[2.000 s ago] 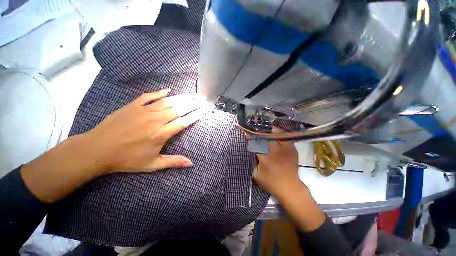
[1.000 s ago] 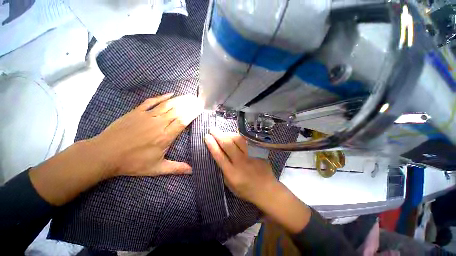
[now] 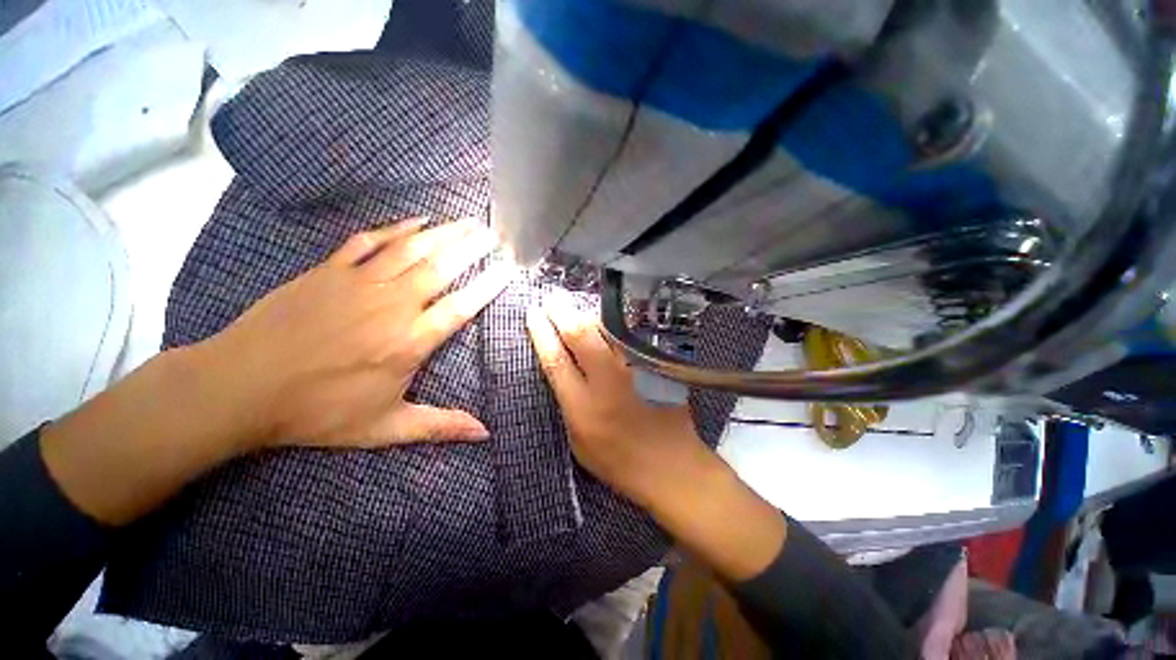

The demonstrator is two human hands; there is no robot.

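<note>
A dark fine-checked garment panel (image 3: 323,542) lies under the sewing machine head (image 3: 722,142). A narrow folded strip (image 3: 526,464) of the same cloth runs down from the lit needle area, on top of the panel. My left hand (image 3: 342,348) lies flat on the panel left of the strip, fingers spread, fingertips near the needle. My right hand (image 3: 619,413) presses on the strip's right side, its fingertips just below the presser foot (image 3: 555,271). The needle is too small and glaring to make out.
Yellow-handled shears (image 3: 841,387) lie on the table right of the needle. White paper patterns (image 3: 52,297) are at the left and back left. The table's grey front edge (image 3: 877,526) runs at the right. A chrome ring-shaped bar curves in front of the machine head.
My right hand has moved left from beside the edge guide onto the strip. The strip now lies further left, between my hands. My left hand has hardly moved. The view has shifted slightly.
</note>
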